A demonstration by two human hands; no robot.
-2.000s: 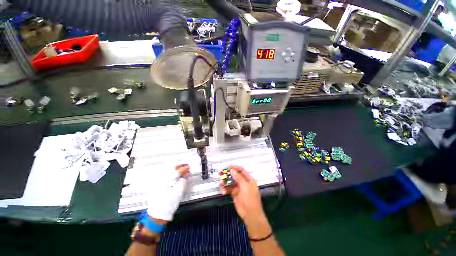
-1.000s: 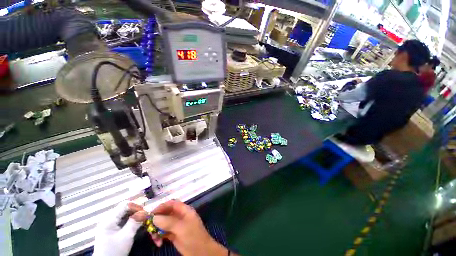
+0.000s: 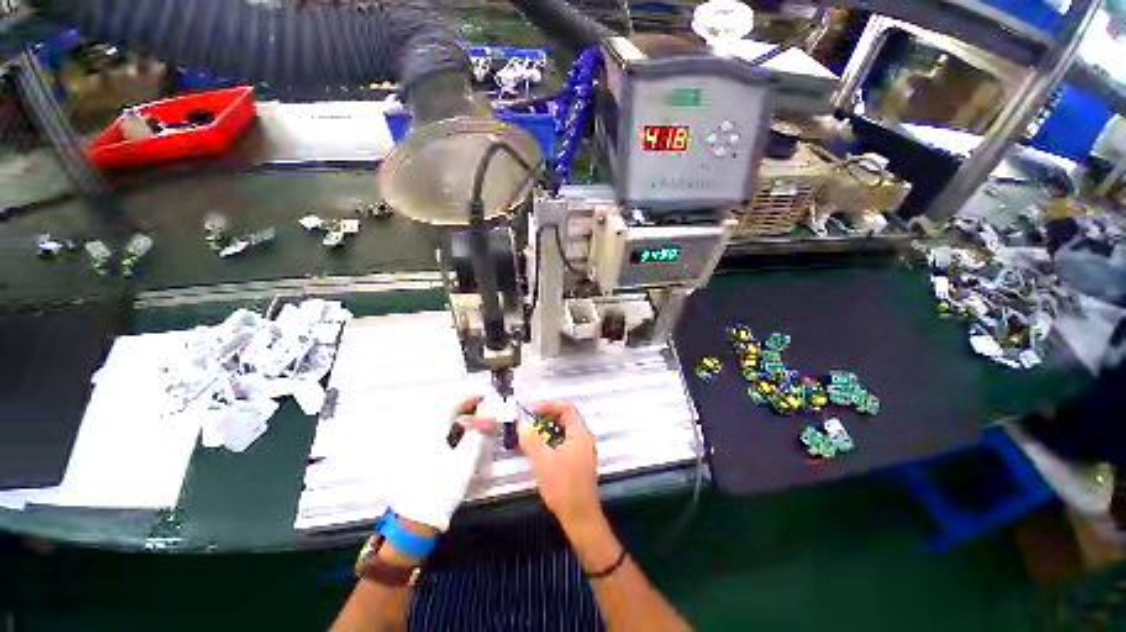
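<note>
My left hand [image 3: 445, 473], in a white glove with bare fingertips, is at the soldering iron head's lower end. A small white plastic piece [image 3: 495, 405] shows at its fingertips, between my hands; the exact grip is partly hidden. My bare right hand [image 3: 567, 459] is shut on a small circuit board with yellow and dark parts [image 3: 547, 430], just right of the iron. The dark soldering iron head [image 3: 494, 309] points down between my hands. Whether its tip touches the work is too small to tell. Both hands are above the grooved base plate [image 3: 395, 370].
White plastic pieces [image 3: 253, 364] lie heaped at left. Loose circuit boards [image 3: 784, 389] lie on the black mat [image 3: 741, 451] at right. The controller [image 3: 685, 136] and round fume hood [image 3: 457, 170] stand behind. Assemblies [image 3: 235, 237] lie on the belt, with a red bin [image 3: 173, 130] beyond.
The view swung right, then back. My hands came together low in front, then moved up to the iron. A white piece now shows between them. The lower display's digits have changed.
</note>
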